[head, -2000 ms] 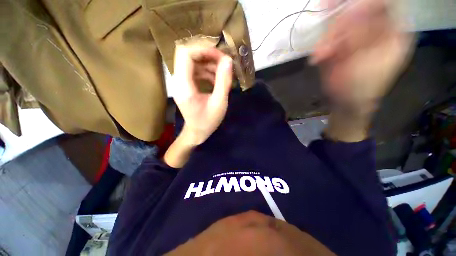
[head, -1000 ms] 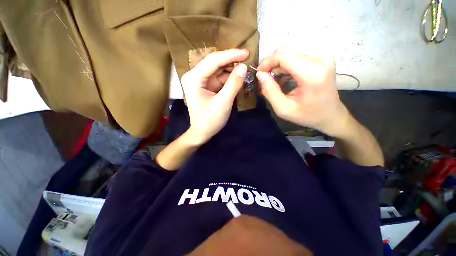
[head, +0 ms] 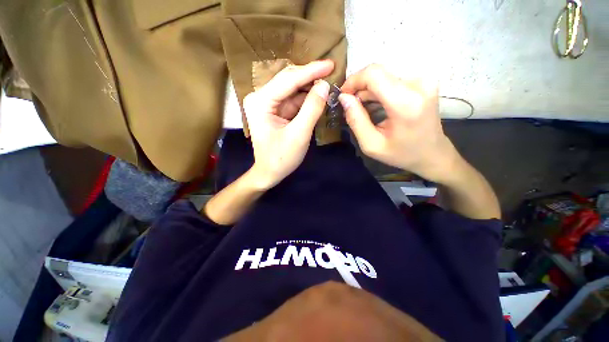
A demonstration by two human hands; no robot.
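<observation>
A tan-brown jacket (head: 160,80) lies at the upper left, with light stitches on its body. Its sleeve cuff (head: 328,130) hangs at the table edge. My left hand (head: 284,123) pinches the cuff between thumb and forefinger. A small shiny button (head: 332,99) sits on the cuff between my fingertips. My right hand (head: 400,120) has thumb and forefinger closed at the button, around a tiny thin glint that looks like a needle. A thin dark thread (head: 467,101) curves on the table beside my right hand. A frayed lighter patch (head: 267,70) shows on the sleeve.
Gold-handled snips (head: 569,30) lie on the white table (head: 461,40) at the upper right. The table's front edge runs below my right hand. Cluttered items with a red piece (head: 579,224) lie at the lower right. A white device (head: 83,312) is at the lower left.
My blurred right hand has come down from the upper right to the cuff and stays at the button. My left hand keeps the cuff. The snips have come into view.
</observation>
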